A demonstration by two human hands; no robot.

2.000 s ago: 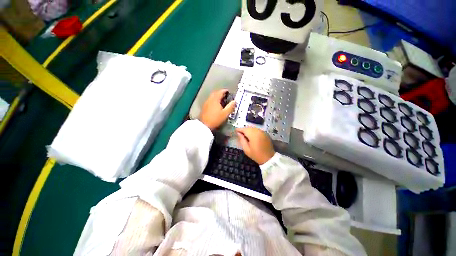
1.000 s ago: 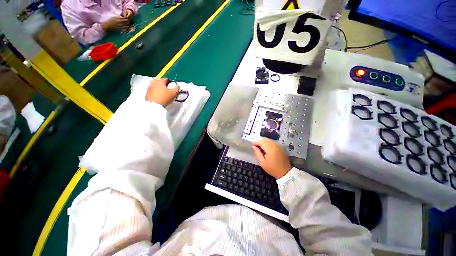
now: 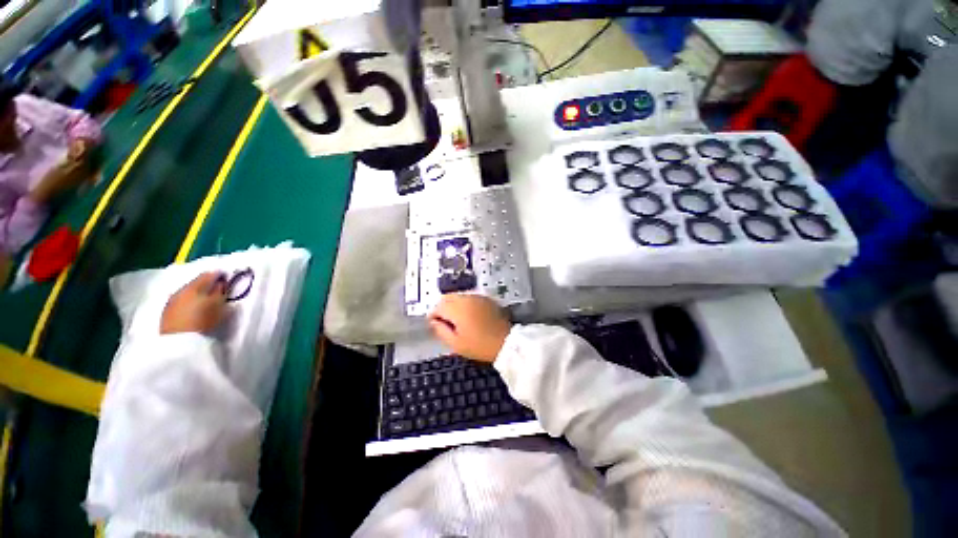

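Observation:
My left hand (image 3: 196,305) is over the white receiving tray stack (image 3: 275,275) at the left. A dark curved part shows at its fingertips, apparently a black ring, beside another black ring (image 3: 240,284) lying on the stack. My right hand (image 3: 470,324) is curled at the front edge of the perforated base plate (image 3: 504,244), above the keyboard. A dark spot shows between its thumb and fingers; I cannot tell if it is a part or shadow. The dark fixture (image 3: 456,265) sits on the plate; I cannot tell whether its round seat holds a ring.
The supply tray (image 3: 693,261) with rows of black rings is at the right, below the control panel (image 3: 604,109). The marking head (image 3: 352,95) overhangs the plate. Keyboard (image 3: 452,397) and mouse (image 3: 678,338) are in front. A person in pink (image 3: 42,168) sits far left.
The view has swung right. My left hand has moved from beside the fixture to the receiving stack, where it stays near the ring. My right hand has stayed at the plate's front edge.

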